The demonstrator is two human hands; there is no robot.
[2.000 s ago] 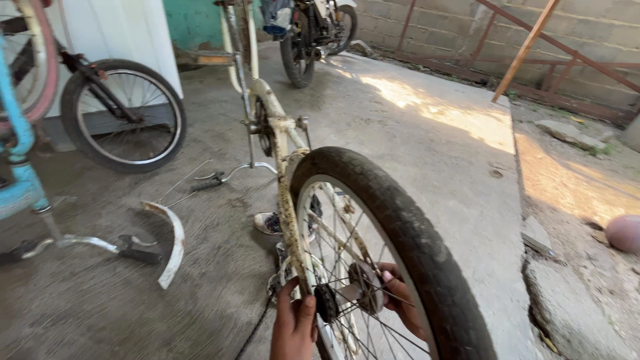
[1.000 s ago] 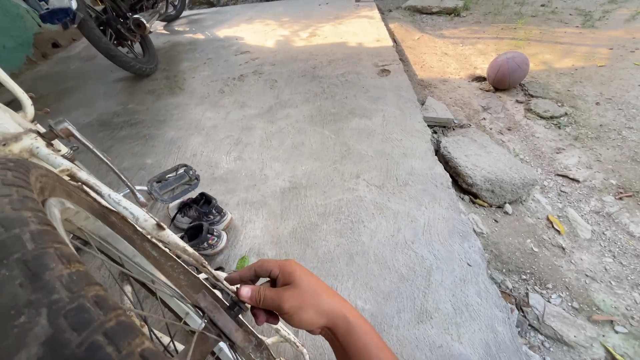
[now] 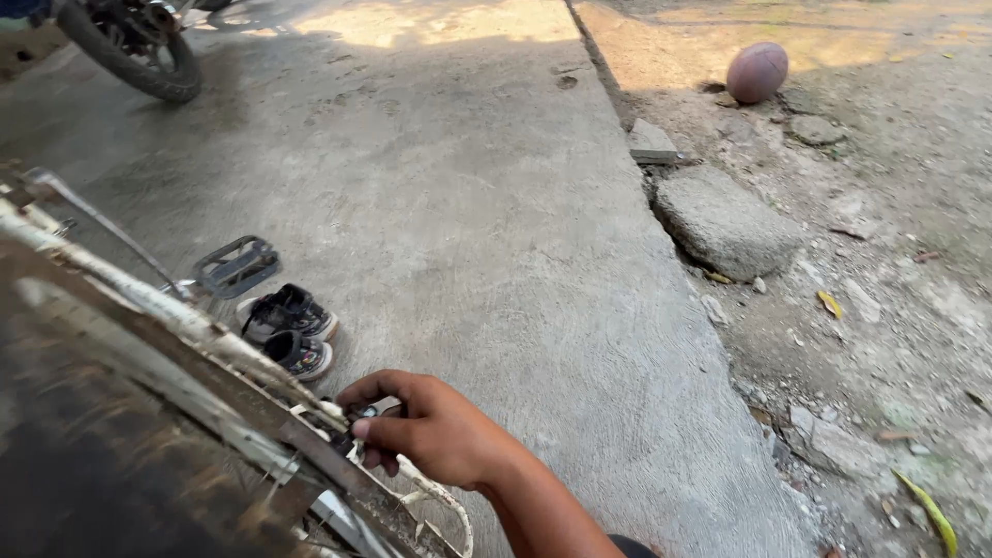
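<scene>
My right hand (image 3: 422,426) reaches in from the bottom and pinches a small metal part (image 3: 366,412) at the wheel's axle end, where the rusty white bicycle frame tube (image 3: 178,318) ends. The fingers partly hide that part, so its exact kind cannot be told. At the lower left the bicycle's knobby tyre (image 3: 116,457) shows large and blurred, beside the frame. A crank arm (image 3: 108,229) leads to a black pedal (image 3: 236,266) beyond the frame. My left hand is out of view.
A pair of small dark patterned shoes (image 3: 288,314) sits on the concrete slab (image 3: 496,256) near the pedal. A motorcycle wheel (image 3: 147,58) stands at the top left. Right of the slab's cracked edge are a concrete chunk (image 3: 725,222), rubble and a worn ball (image 3: 757,72).
Two seconds ago both hands were at the wheel hub; now only the right one shows, at the axle end. The view has swung to the bicycle's right side.
</scene>
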